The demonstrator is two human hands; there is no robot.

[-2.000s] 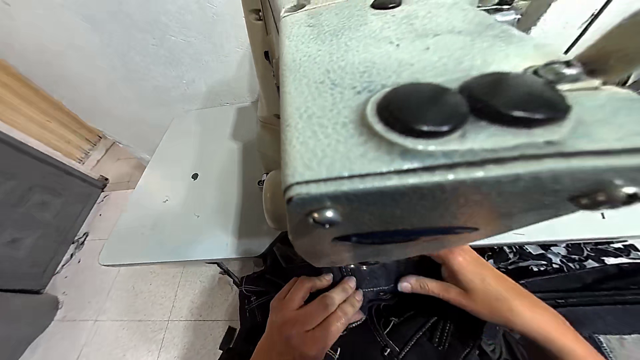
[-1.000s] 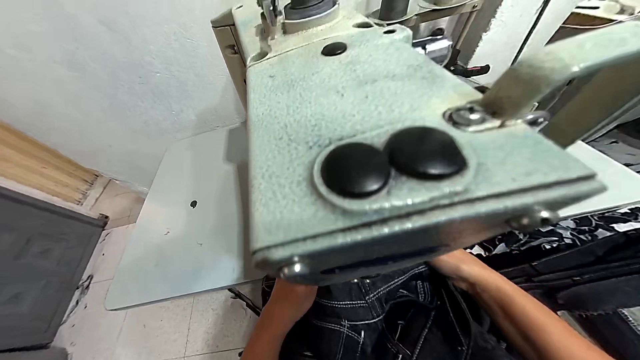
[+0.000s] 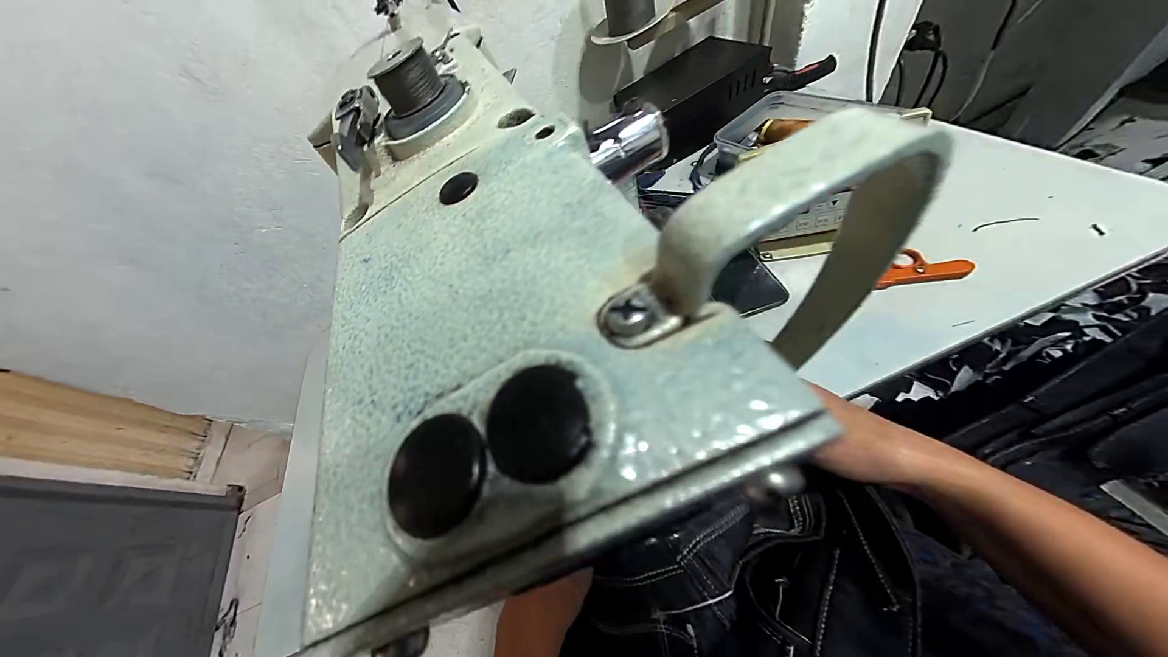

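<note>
The pale green head of an industrial sewing machine [image 3: 474, 292] fills the middle of the view and covers most of both hands. Below its front edge lies a dark denim garment with white topstitching [image 3: 730, 566]. Only the wrist of my left hand [image 3: 543, 611] shows, at the garment's left side; its fingers are hidden under the machine head. My right hand [image 3: 844, 443] reaches in from the right beside the head's corner, just above the denim, and its fingers are hidden too. What either hand holds cannot be seen.
Orange thread snips [image 3: 926, 271], a dark phone-like device [image 3: 753, 283] and a clear plastic box [image 3: 776, 109] lie on the white table [image 3: 1022, 201]. A thread spool [image 3: 408, 80] stands on the machine. More dark denim [image 3: 1077, 411] is piled at right. A grey panel [image 3: 109, 566] stands lower left.
Two seconds ago both hands' fingers showed on the denim below the machine; now the machine head hides them. The view has shifted strongly, bringing the table and handle into sight.
</note>
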